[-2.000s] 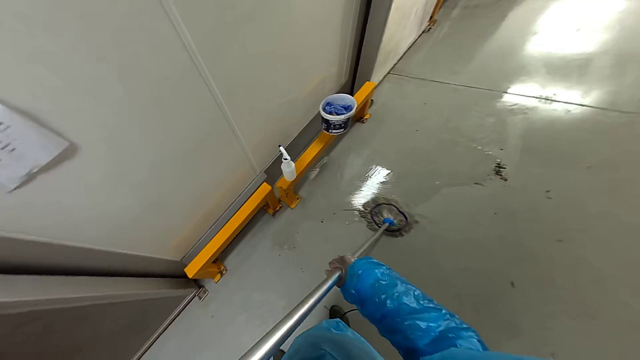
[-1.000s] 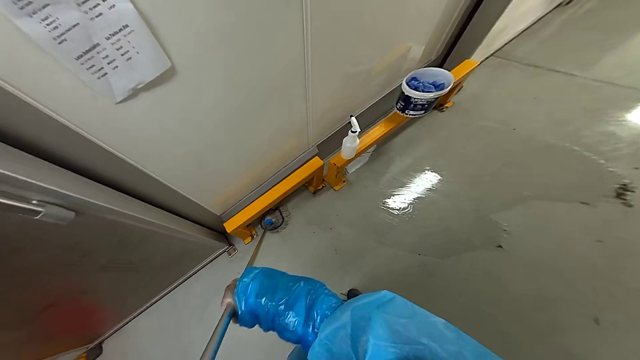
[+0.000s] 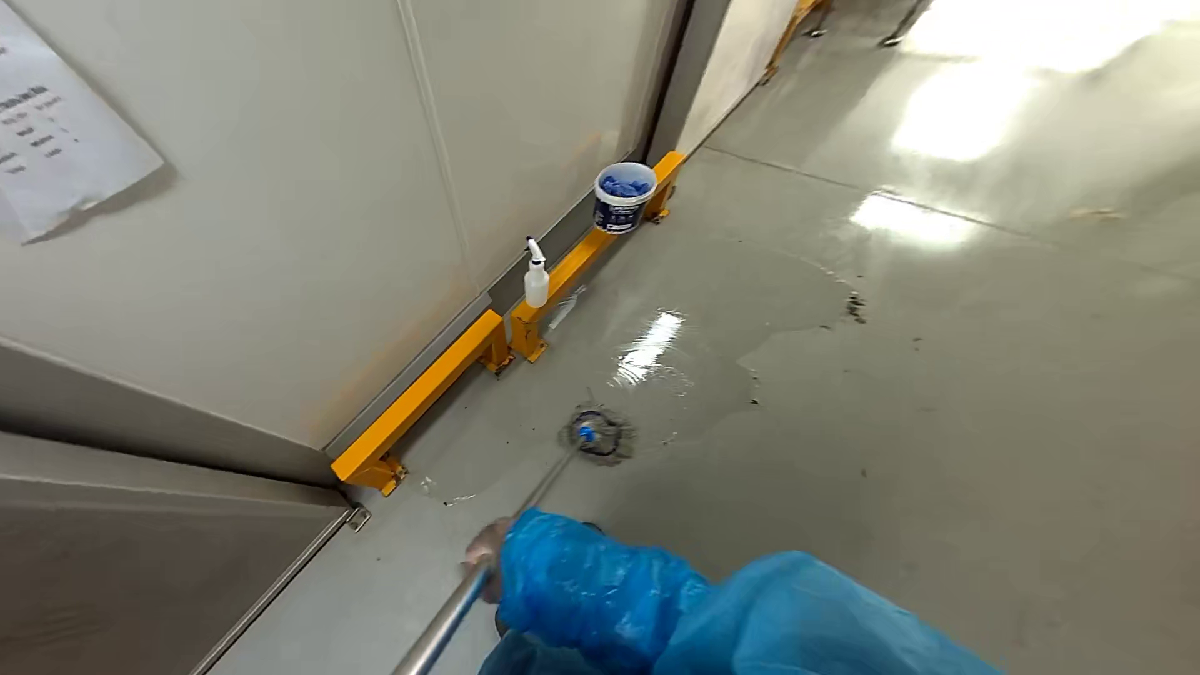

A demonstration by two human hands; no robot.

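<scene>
My right hand point(image 3: 487, 561), at the end of a blue plastic sleeve point(image 3: 600, 586), is closed around a metal mop pole point(image 3: 445, 623) at the bottom centre. The pole runs up to a round mop head point(image 3: 600, 435) with a blue centre, which rests on the wet grey floor point(image 3: 797, 450). A puddle point(image 3: 712, 347) with a bright reflection spreads beyond the mop head. My left hand is out of view.
Low yellow guard rails point(image 3: 422, 394) run along the pale wall panel point(image 3: 281, 187). A white spray bottle point(image 3: 536, 286) and a tub holding blue material point(image 3: 619, 211) stand on them. A paper with writing point(image 3: 66, 131) hangs at upper left. Dark debris point(image 3: 855, 307) lies by the puddle's edge.
The mop head was by the near end of the yellow rail a second ago and is now out on the wet floor. My right hand stays on the pole. The view has shifted.
</scene>
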